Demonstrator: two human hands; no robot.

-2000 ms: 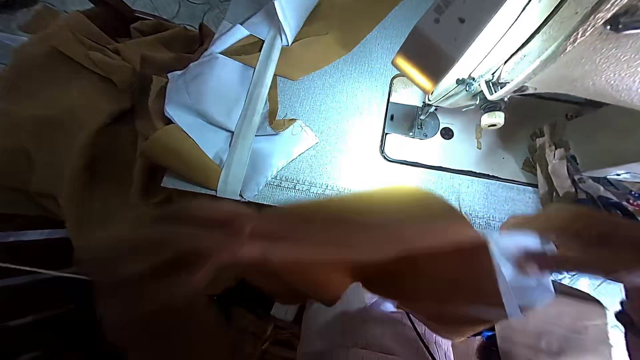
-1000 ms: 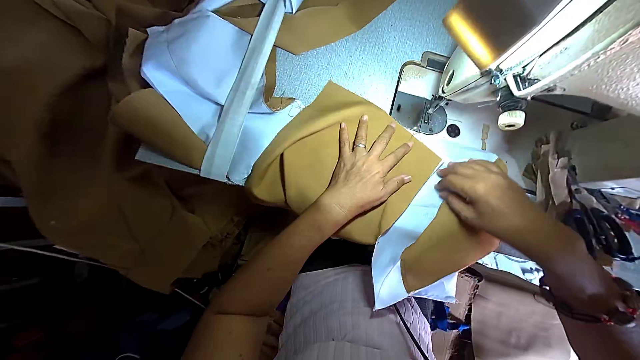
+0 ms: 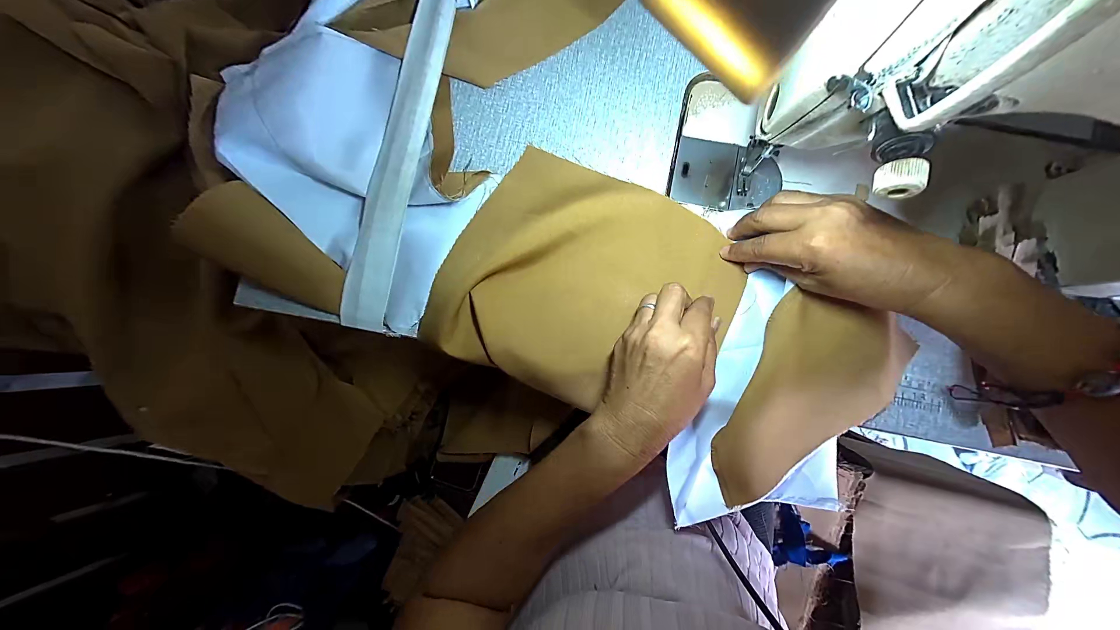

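Observation:
Mustard-brown fabric point(image 3: 577, 254) lies across the table edge in front of the sewing machine point(image 3: 875, 70). White lining fabric point(image 3: 731, 385) borders it, and a smaller brown piece point(image 3: 814, 385) lies over the white. My left hand point(image 3: 669, 350) rests on the large brown piece with its fingers curled, seeming to pinch the cloth close to the white strip. With bent fingertips, my right hand point(image 3: 805, 241) holds the edge where brown meets white, just in front of the presser foot point(image 3: 752, 166). Its thumb is hidden.
A white and brown garment part point(image 3: 306, 131) with a pale fabric strip point(image 3: 398, 166) lies at the left. Dark brown cloth point(image 3: 131, 262) hangs over the table's left side. Fabric scraps point(image 3: 1006, 227) sit right of the machine. The lamp point(image 3: 735, 35) hangs above.
My left hand was spread flat on the brown fabric one second ago; now its fingers are curled nearer the white strip. The right hand stays at the fabric edge near the machine.

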